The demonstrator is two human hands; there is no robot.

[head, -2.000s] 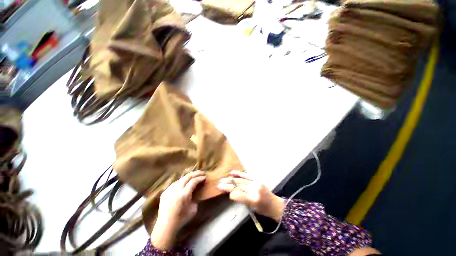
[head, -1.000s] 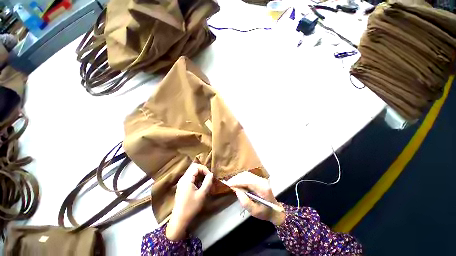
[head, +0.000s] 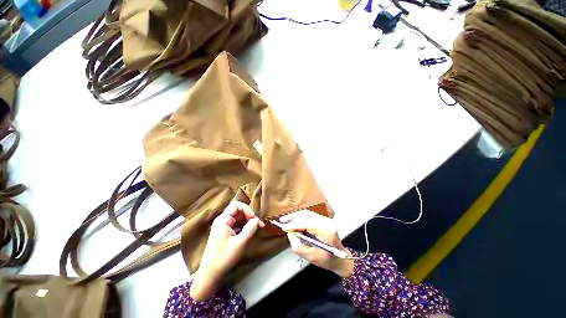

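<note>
A tan-brown tote bag (head: 217, 149) lies on the white table (head: 360, 112) near its front edge, its long dark handles (head: 118, 236) spread to the left. A small pale label (head: 257, 146) shows on it. My left hand (head: 226, 239) pinches the bag's stitched edge. My right hand (head: 313, 239) holds a slim white thread burner pen (head: 319, 245), its tip at the edge beside my left fingertips. A thin white cord (head: 397, 218) runs from its rear over the table edge.
A heap of brown bags (head: 180, 34) sits at the far left. A layered brown stack (head: 509, 74) stands at the right. A black adapter (head: 386, 22) and dark cable are on the far side. Another bag (head: 56, 298) lies lower left. A yellow floor line (head: 471, 230) runs beyond the table edge.
Since two seconds ago my right hand has raised the pen from hanging below it to the seam. Over the last second both hands have stayed almost in place; the view shifted slightly.
</note>
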